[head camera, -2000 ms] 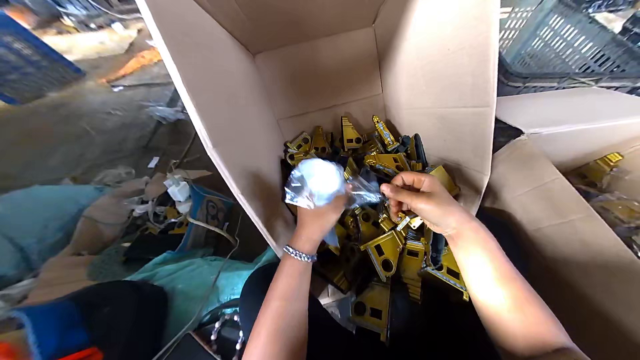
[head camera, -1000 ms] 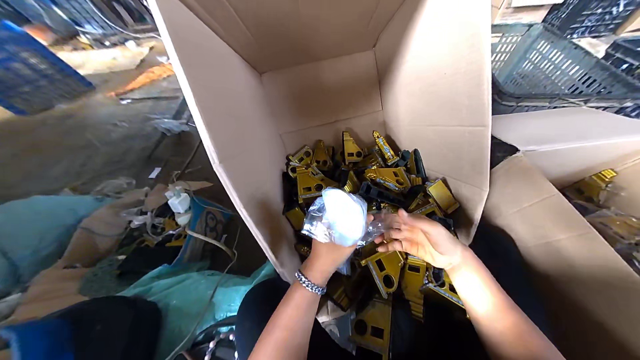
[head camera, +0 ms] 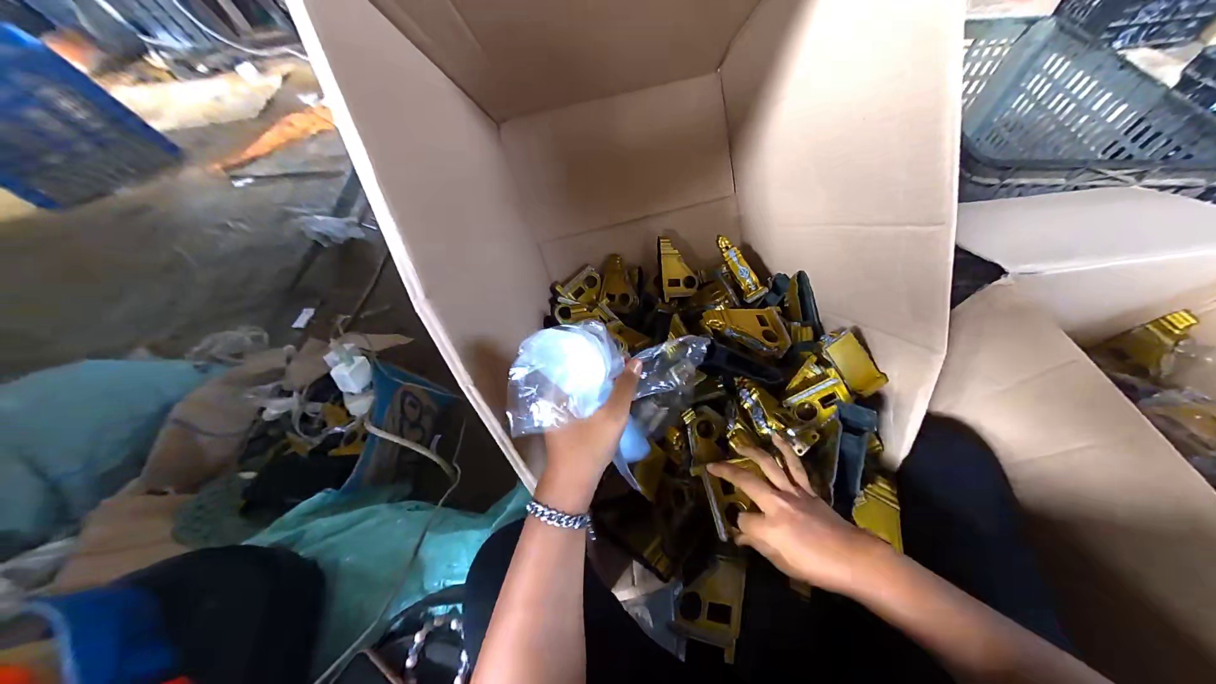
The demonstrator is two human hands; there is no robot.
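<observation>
My left hand (head camera: 594,432), with a chain bracelet at its wrist, grips a clear plastic bag (head camera: 673,366) and a round white item (head camera: 570,366) wrapped in clear film. Below the thumb a pale blue part shows; what it belongs to is unclear. My right hand (head camera: 784,513) rests with spread fingers on gold-coloured molded parts (head camera: 727,499) heaped in the mouth of a cardboard box (head camera: 617,176). Several of these parts have round and square holes; dark pieces lie among them. Whether the right fingertips pinch a part cannot be told.
Another open cardboard box (head camera: 1092,380) at the right holds gold parts and clear film. Grey plastic crates (head camera: 1092,95) stand behind it. At the left are a blue crate (head camera: 76,123), a green sheet (head camera: 408,551) and a cord (head camera: 413,442) near my legs.
My right hand has come away from the clear plastic bag and moved down onto the gold parts. The left hand still holds the white item and the bag.
</observation>
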